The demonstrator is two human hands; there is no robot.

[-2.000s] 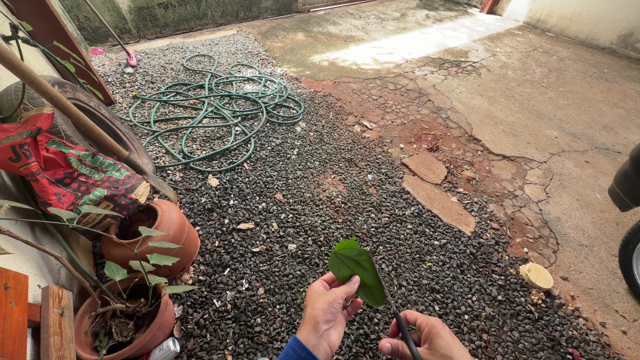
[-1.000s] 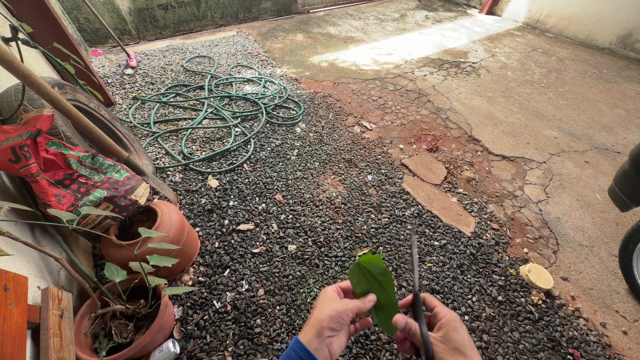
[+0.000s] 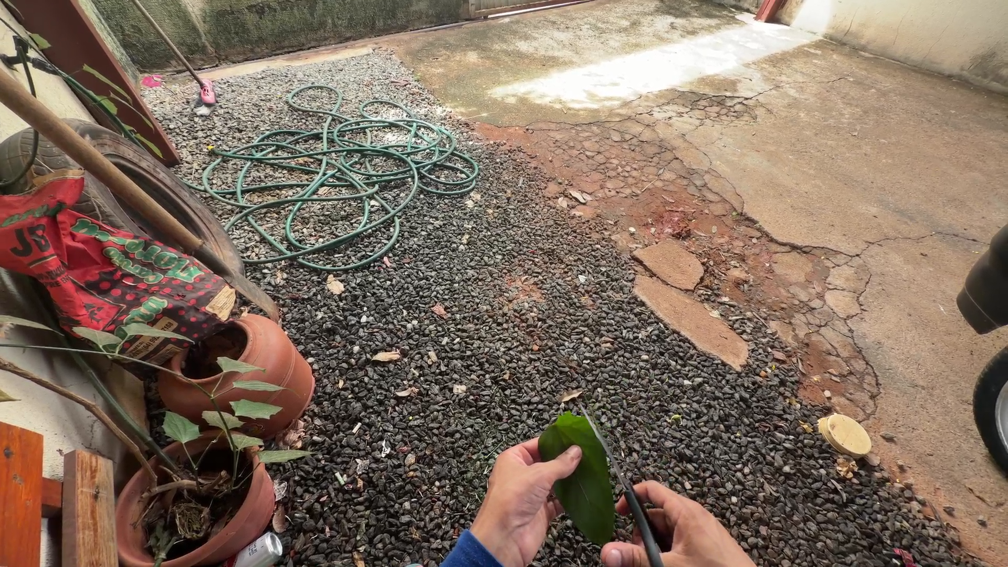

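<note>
My left hand, in a blue sleeve, pinches a green leaf between thumb and fingers at the lower middle of the head view. The leaf points upward, its surface turned toward me. My right hand grips the dark handle of a thin-bladed cutting tool, probably scissors. Its narrow metal blade lies along the leaf's right edge, tip near the leaf's top. Part of the handle is hidden by my right fingers.
Dark gravel lies below my hands. A tangled green hose is further off. At left are terracotta pots, a red printed bag, a tire and a wooden-handled shovel. Cracked concrete is at right.
One second ago the blade stood upright, apart from the leaf; now it lies against the leaf's right edge. The leaf remains in my left hand and the tool in my right.
</note>
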